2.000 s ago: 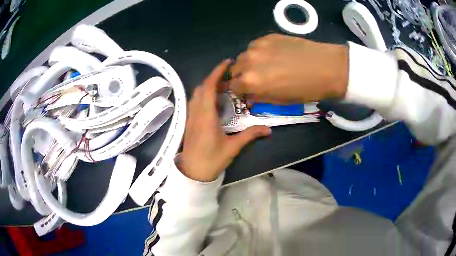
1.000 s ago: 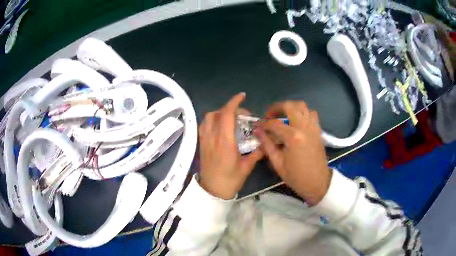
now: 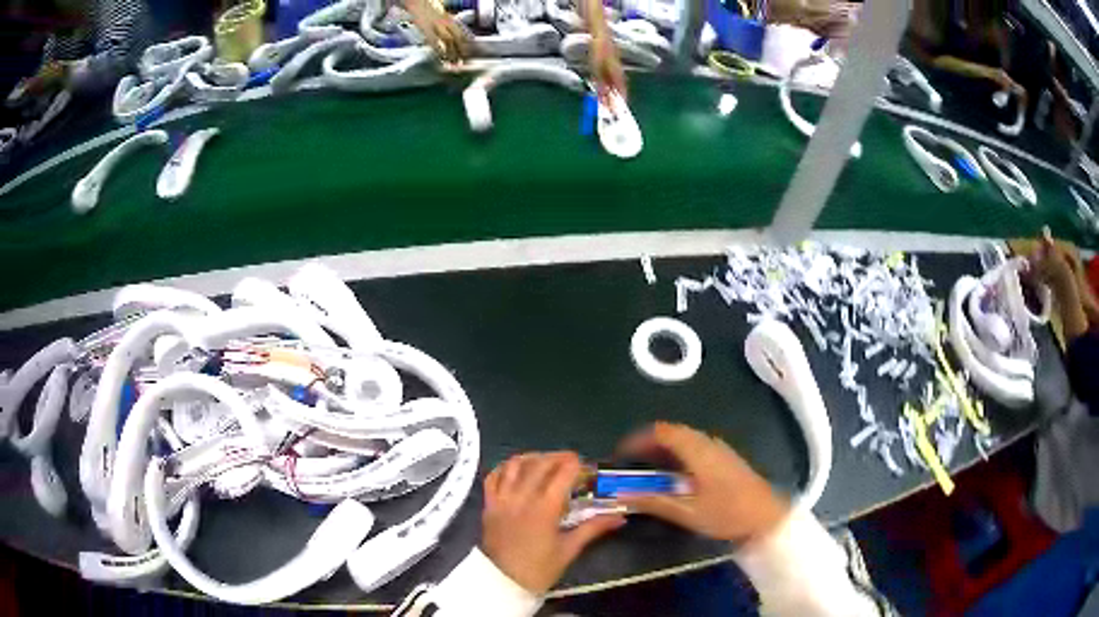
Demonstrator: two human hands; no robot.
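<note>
A white neckband unit [image 3: 810, 410] lies near the bench's front edge, its curved arm running down behind my right hand. Its open housing end is between my hands, with a blue battery [image 3: 635, 483] showing in it. My left hand [image 3: 530, 512] grips the left end of the housing, thumb below and fingers above. My right hand [image 3: 713, 482] is at the battery's right end, slightly blurred, with its fingers over the upper side. The palm side of both hands is hidden.
A pile of white neckband units [image 3: 416, 476] lies at left. A tape roll [image 3: 666, 348] and liner scraps [image 3: 832, 289] lie beyond my hands. The green belt [image 3: 362, 193] carries spaced units, with a grey upright [image 3: 838, 133] beside it. Other people's hands are opposite and at far right.
The view has tilted up, showing the belt and the line opposite. My right hand has shifted right along the housing, and the blue battery shows more than one second ago.
</note>
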